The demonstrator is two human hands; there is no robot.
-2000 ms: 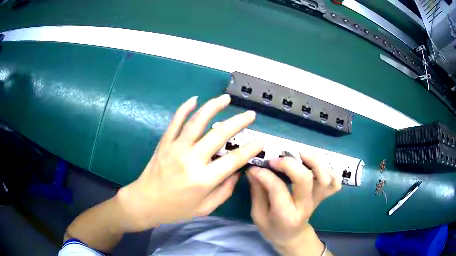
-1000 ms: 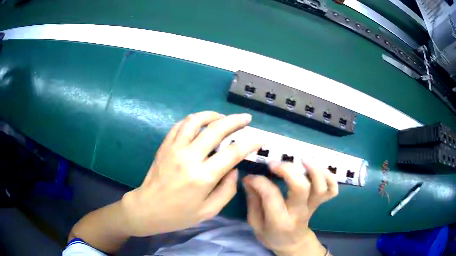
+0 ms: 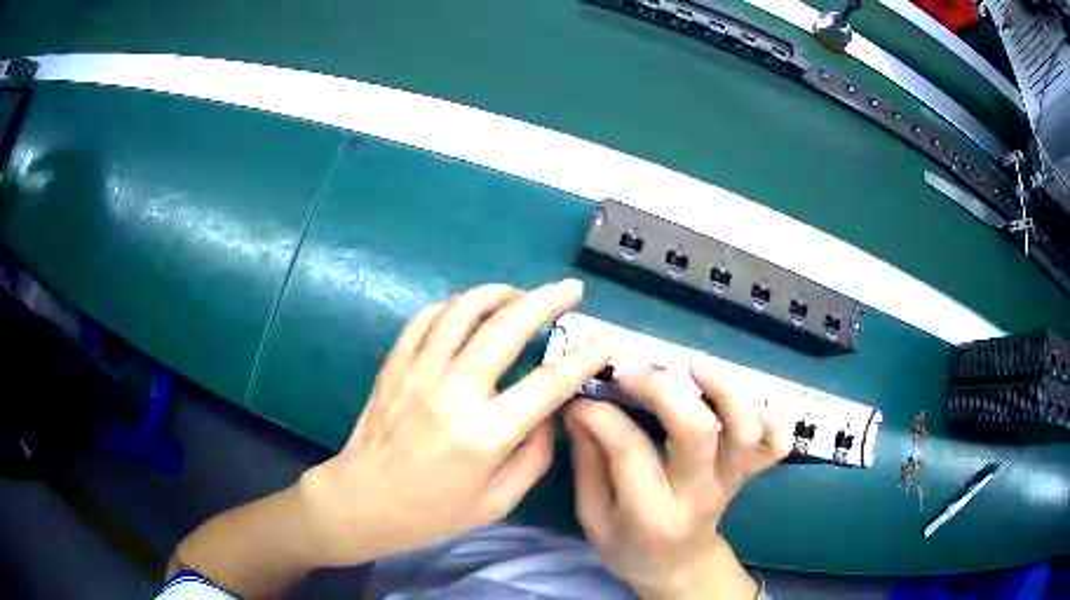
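Observation:
A long pale housing (image 3: 833,418), whitened by glare, lies nearest my body on the green bench, with small black openings in a row. My left hand (image 3: 452,410) rests on its left end, index finger across the top and thumb at the near side. My right hand (image 3: 669,469) is bent over its middle, fingertips on the top and thumb near its front edge. The fingers cover several openings. Whether a small part is between my fingertips is hidden. A darker second housing (image 3: 733,273) with six openings lies just beyond, untouched.
Black stacked housings (image 3: 1009,381) stand at the far right. Small copper-coloured parts (image 3: 914,471) and a slim white pen or knife (image 3: 962,498) lie right of the pale housing. A white stripe (image 3: 469,137) crosses the green surface. Long dark bars (image 3: 892,115) lie at the upper right.
The view has shifted, so the bench things appear further right and lower. Both hands now sit nearer the left end of the pale housing. The dark piece seen at my right fingertips earlier no longer shows.

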